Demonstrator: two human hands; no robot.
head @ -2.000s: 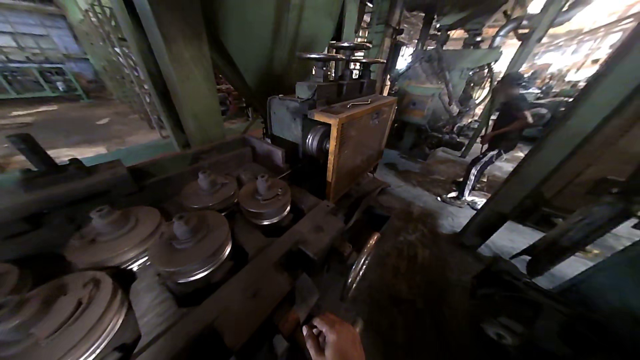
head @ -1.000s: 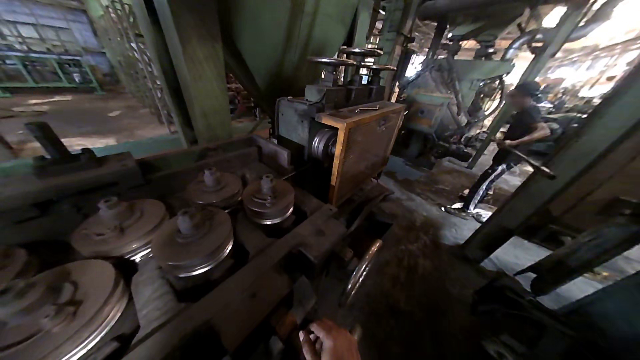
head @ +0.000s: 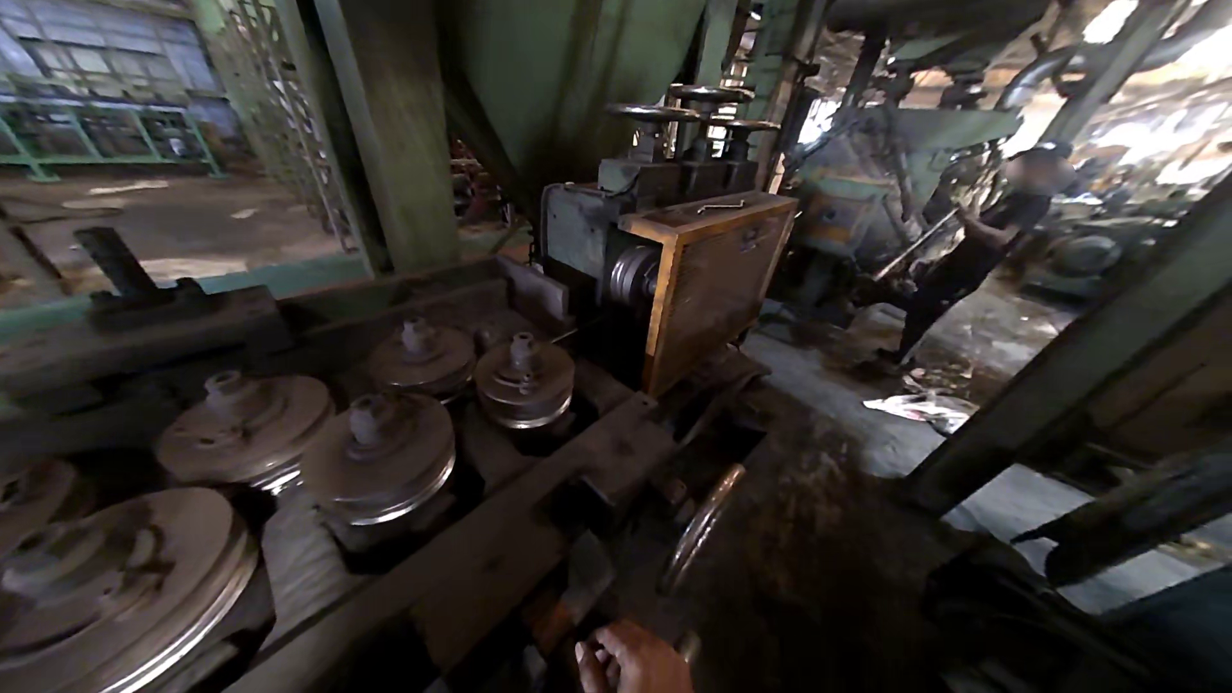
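Observation:
My right hand (head: 633, 658) is at the bottom edge, its fingers curled; whether it grips anything is too dark to tell. A short piece of shiny metal (head: 688, 647) shows just beside it. Above and to the right of the hand stands the worn rim of a handwheel (head: 703, 529), apart from the fingers. A dark steel beam (head: 500, 549) runs diagonally to the hand's left. Beyond it lie several grooved steel rollers, among them a near one (head: 380, 457) and a smaller one (head: 525, 380). My left hand is not in view.
A machine guard with an orange frame (head: 727, 279) stands ahead, with a small metal rod (head: 722, 206) on top and several handwheels (head: 710, 93) behind. Green columns (head: 395, 135) rise nearby. At the right, a person (head: 972, 241) holds a long bar (head: 914, 245) near green machinery. A slanted beam (head: 1088, 356) crosses the right side.
The person at the right has turned and now leans back with a long bar held toward the green machinery. My right hand stays low beside the handwheel.

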